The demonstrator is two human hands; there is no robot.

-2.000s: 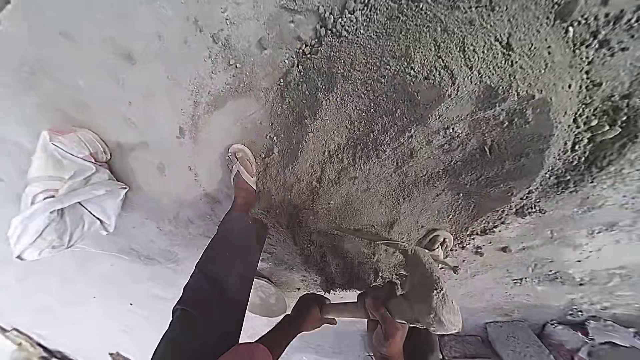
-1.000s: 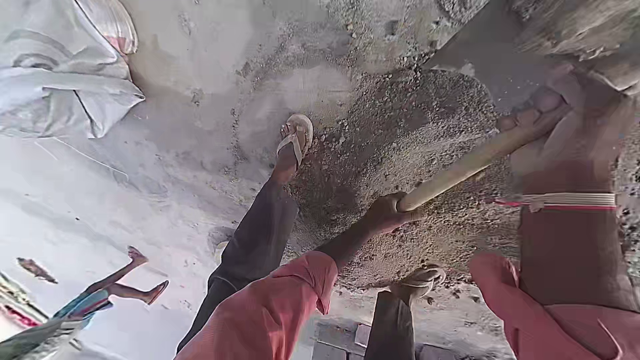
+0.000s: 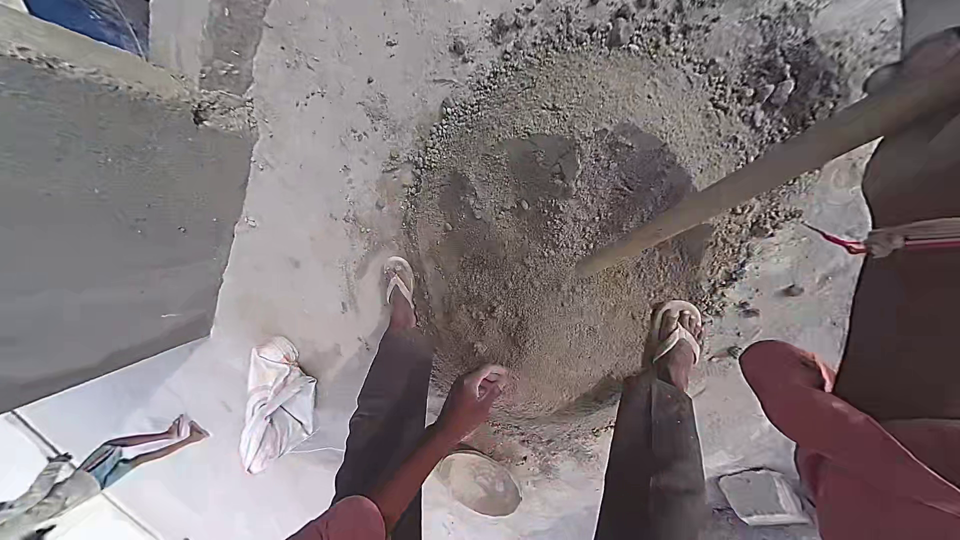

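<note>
My right hand (image 3: 919,64) is raised at the upper right edge, closed around a long wooden handle (image 3: 720,195). The handle slants down to the left, its lower end over a heap of sandy mortar mix (image 3: 525,300); any tool head lies outside the view. Low over the heap's near edge, my left hand (image 3: 484,386) is off the handle with its fingers curled; nothing shows in it. My two sandalled feet stand at the left and right sides of the heap.
A white sack (image 3: 279,405) lies left of my left leg. Below my left hand is a round pan (image 3: 480,482). A grey wall (image 3: 112,217) rises at left. Another person (image 3: 105,465) is at lower left. At lower right lies a grey block (image 3: 763,496).
My left hand has let go of the wooden handle, which it held one second ago. My right hand still holds it, now raised at the upper right. The view has shifted widely.
</note>
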